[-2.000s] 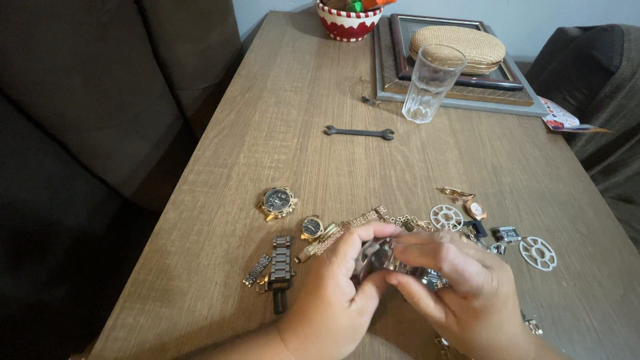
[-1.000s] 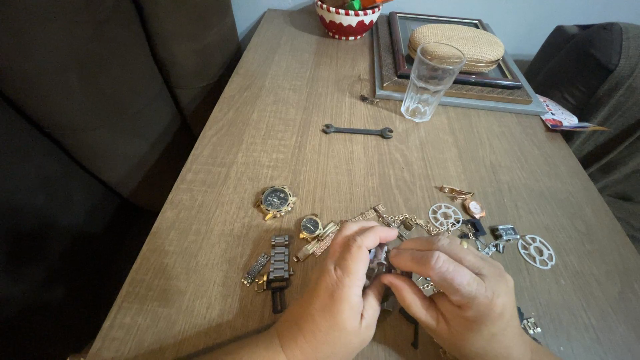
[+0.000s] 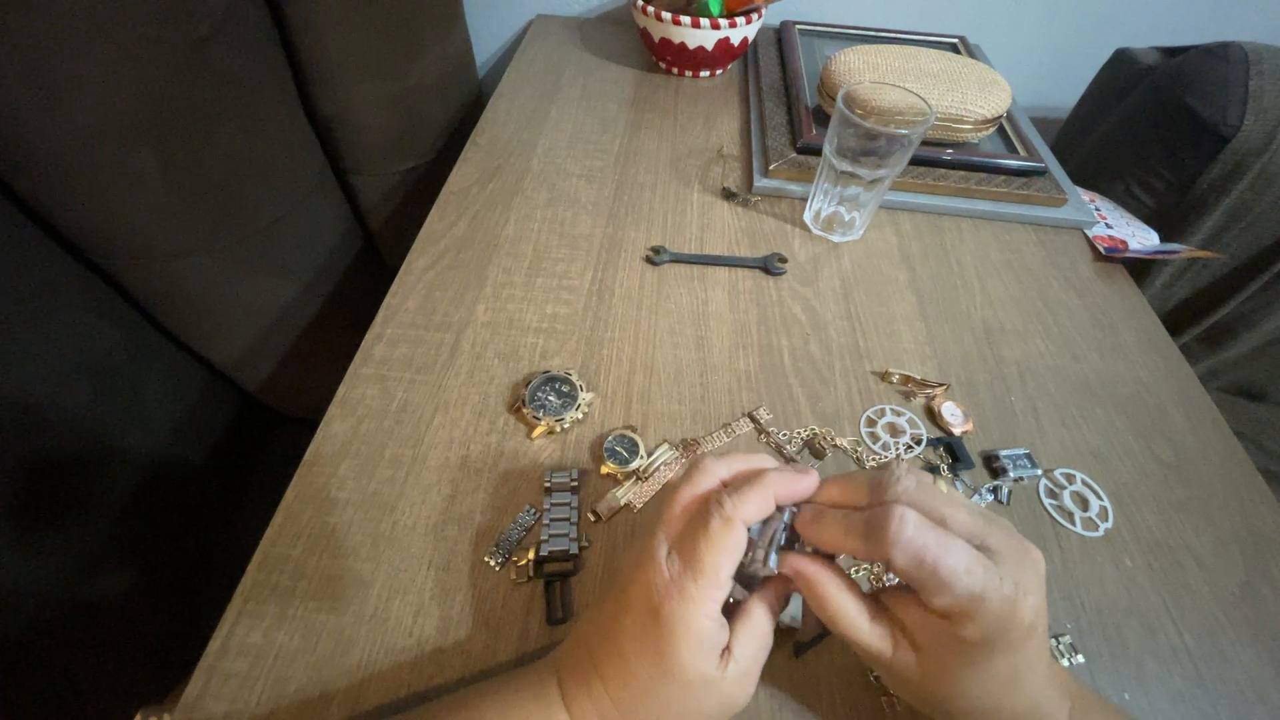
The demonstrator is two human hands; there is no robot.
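Between the fingers of both hands is a small shiny metal piece (image 3: pixel 768 545), partly hidden, perhaps a watch part. My left hand (image 3: pixel 690 580) grips its left side, and my right hand (image 3: pixel 925 580) pinches it from the right. To the left lie a large gold watch case with a dark dial (image 3: pixel 553 398), a smaller gold watch case (image 3: pixel 622 451) and a grey metal watch band (image 3: pixel 561 515). A gold-tone link band (image 3: pixel 715 440) runs behind my fingers. Gold chain (image 3: pixel 810 440), two white spoked discs (image 3: pixel 893 432) and a rose-gold watch (image 3: pixel 949 415) lie beyond my right hand.
An open-ended wrench (image 3: pixel 717 261) lies mid-table. Farther back stand a clear glass (image 3: pixel 865 165), stacked picture frames (image 3: pixel 920 190) with a woven oval case (image 3: pixel 915 90) on top, and a red and white bowl (image 3: pixel 697 40). Dark upholstered seats flank the wooden table (image 3: pixel 480 300).
Both hands stay at about the same place while the fingers shift around the small metal piece. The watches and the wrench have not plainly moved.
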